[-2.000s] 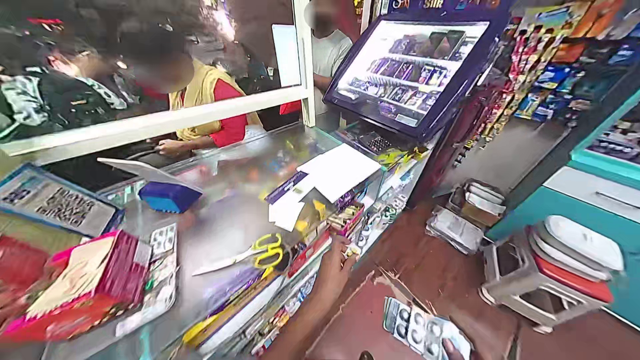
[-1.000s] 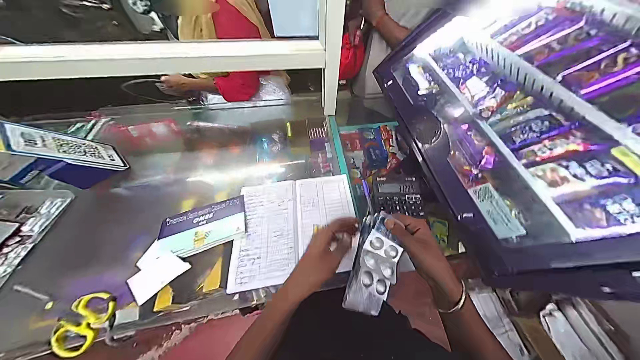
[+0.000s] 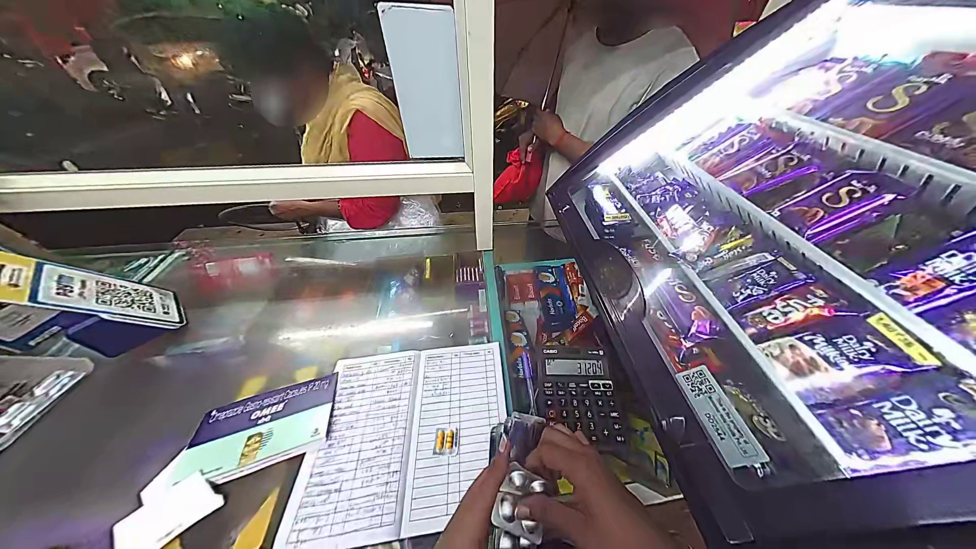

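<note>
My left hand (image 3: 480, 496) and my right hand (image 3: 583, 488) meet at the bottom centre, both gripping silver blister strips of tablets (image 3: 520, 499). A clear or dark strip end sticks out above the fingers. Just left of the hands lies an open ruled notebook (image 3: 381, 457) with handwriting, and a small cut piece of blister with yellow capsules (image 3: 446, 441) rests on its right page. A purple and green capsule carton (image 3: 259, 427) overlaps the notebook's left edge, with white paper slips (image 3: 168, 515) below it. Behind my right hand is a black desk calculator (image 3: 579, 393), a pen (image 3: 528, 381) beside it.
A lit chocolate display case (image 3: 656, 366) stands close on the right. On the glass counter (image 3: 366, 297), a payment-code stand (image 3: 114, 301) sits at left, near a tray of packs (image 3: 38, 389). Wrapped snacks (image 3: 553, 297) lie behind the calculator. Two people stand beyond the window frame (image 3: 480, 130).
The small piece with yellow capsules now shows uncovered on the notebook's right page. Both hands remain on the blister strips, held together a little lower. The view has shifted upward.
</note>
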